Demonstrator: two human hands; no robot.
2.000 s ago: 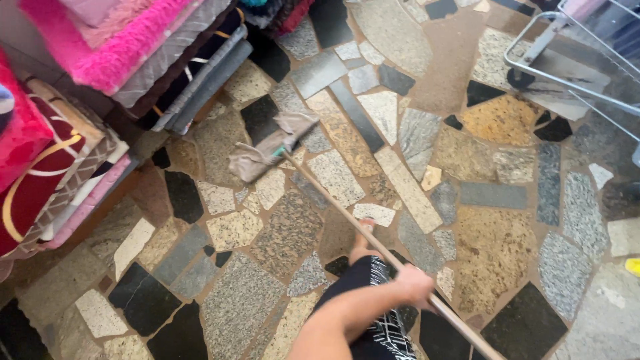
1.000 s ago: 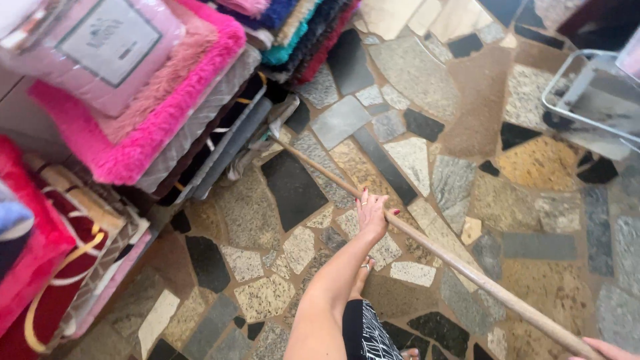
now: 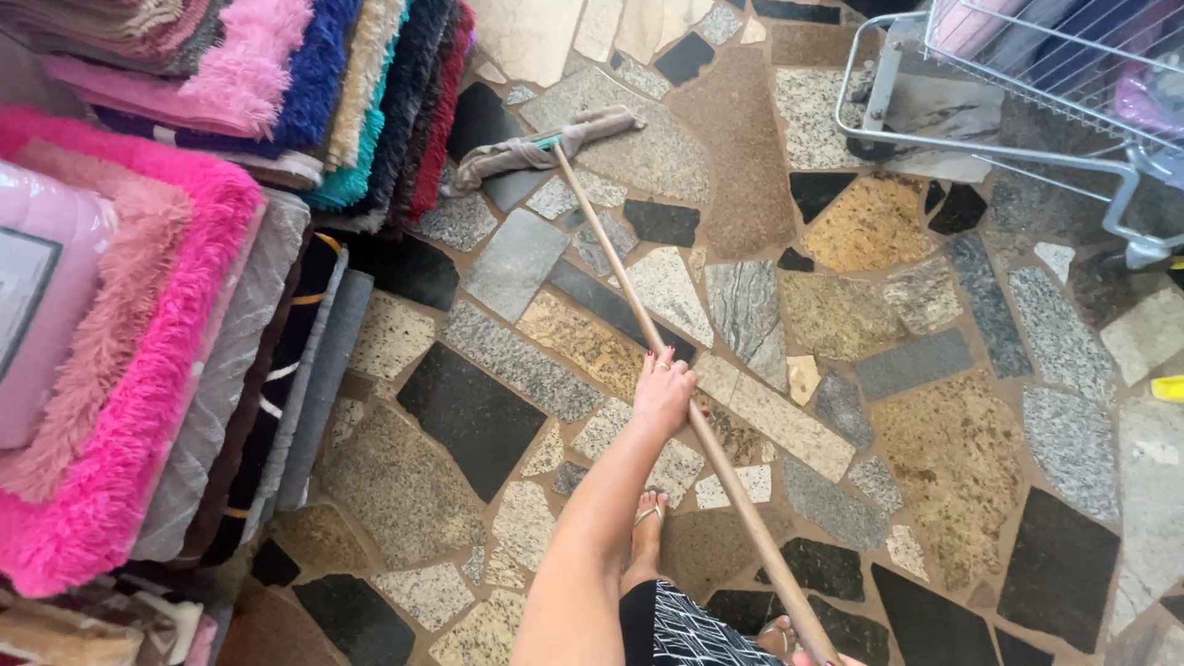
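My left hand (image 3: 664, 393) is closed around the middle of a long wooden pole (image 3: 740, 490). Only the fingertips of my right hand (image 3: 826, 659) show at the bottom edge, at the pole's upper end. The pole runs away from me to a floor squeegee head (image 3: 549, 142) with a green part, draped with a grey-brown cloth (image 3: 601, 129). The cloth lies on the stone floor (image 3: 747, 157), just right of the stacked rugs.
Stacks of folded shaggy rugs (image 3: 213, 240) fill the left side. A packaged pink textile (image 3: 55, 277) lies on one stack. At the upper right stands a metal wire cart (image 3: 999, 153) holding goods. My sandaled feet (image 3: 647, 518) are below my left arm.
The cloth-covered head has moved out from the edge of the rug stack onto the open floor farther ahead. The view has shifted a little.
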